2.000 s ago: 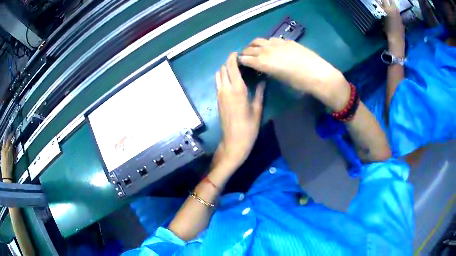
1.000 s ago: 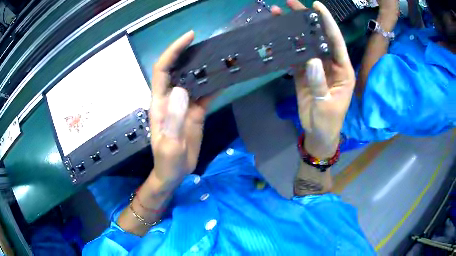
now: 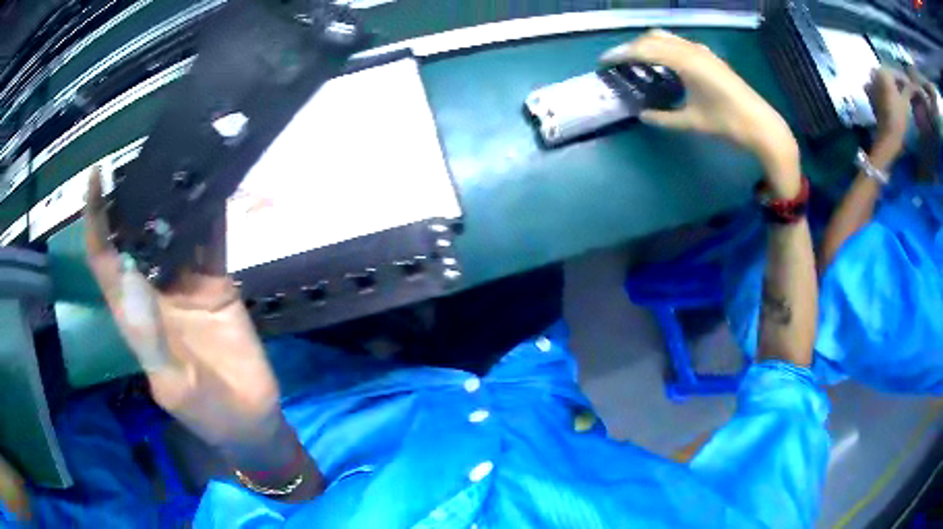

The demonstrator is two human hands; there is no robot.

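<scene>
My left hand (image 3: 191, 331) holds a black port panel (image 3: 212, 134) raised at the left, tilted, its upper end over the white sheet. The panel is blurred; dark openings and a pale spot show on it. My right hand (image 3: 703, 88) is at a second panel (image 3: 584, 106) on the green bench, fingers around its right end. That panel's face looks shiny and pale on the left, dark under the fingers.
A housing's port panel (image 3: 341, 284) faces me, its top covered by a white sheet (image 3: 352, 155) with a faint reddish scatter. The green mat (image 3: 496, 196) borders pale rails behind. At right, another person's hands are near a finned unit (image 3: 801, 67). A blue stool (image 3: 677, 351) stands below.
The panel held in both hands has moved left and is now in my left hand alone. My right hand has let go of it and moved to the second panel on the bench.
</scene>
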